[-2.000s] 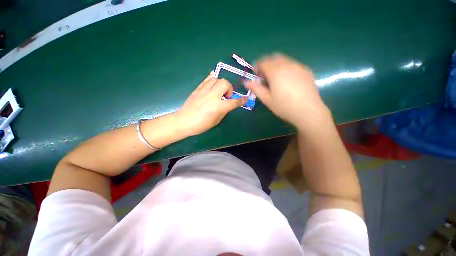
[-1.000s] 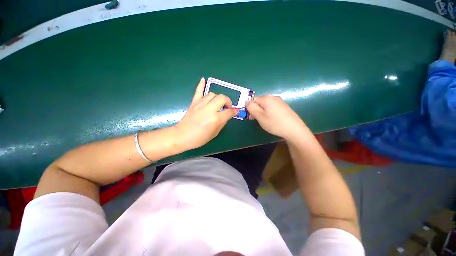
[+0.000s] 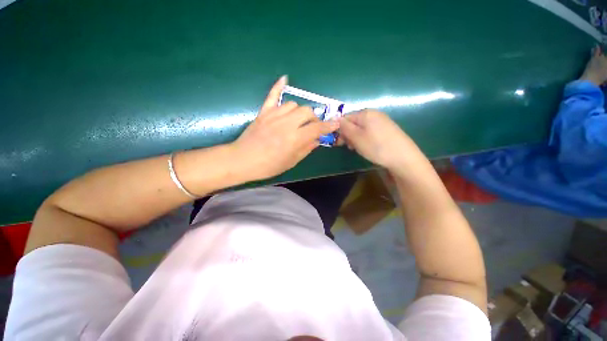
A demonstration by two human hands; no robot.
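A white rectangular housing [image 3: 306, 94] lies on the green line table [image 3: 200, 53], in front of me. A bright blue battery [image 3: 327, 140] shows at its near right corner, partly under my fingers. A small dark part [image 3: 341, 108] sits at its right end. My left hand [image 3: 283, 136] is bare and lies over the housing's left and near sides, index finger along the left edge, holding it. My right hand [image 3: 373, 136] is bare, its fingertips pinched at the housing's right end, close to the left fingers. What lies between the fingertips is hidden.
A person's blue sleeve [image 3: 578, 120] and hand [image 3: 597, 65] are at the table's right end. A white strip [image 3: 572, 21] edges the table at the far right, with white units beyond it. Cardboard boxes [image 3: 547, 276] stand on the floor at the lower right.
Since two seconds ago, my right hand has come down to the housing's right end, and the loose white piece beyond it no longer shows. My left fingers have spread further over the housing.
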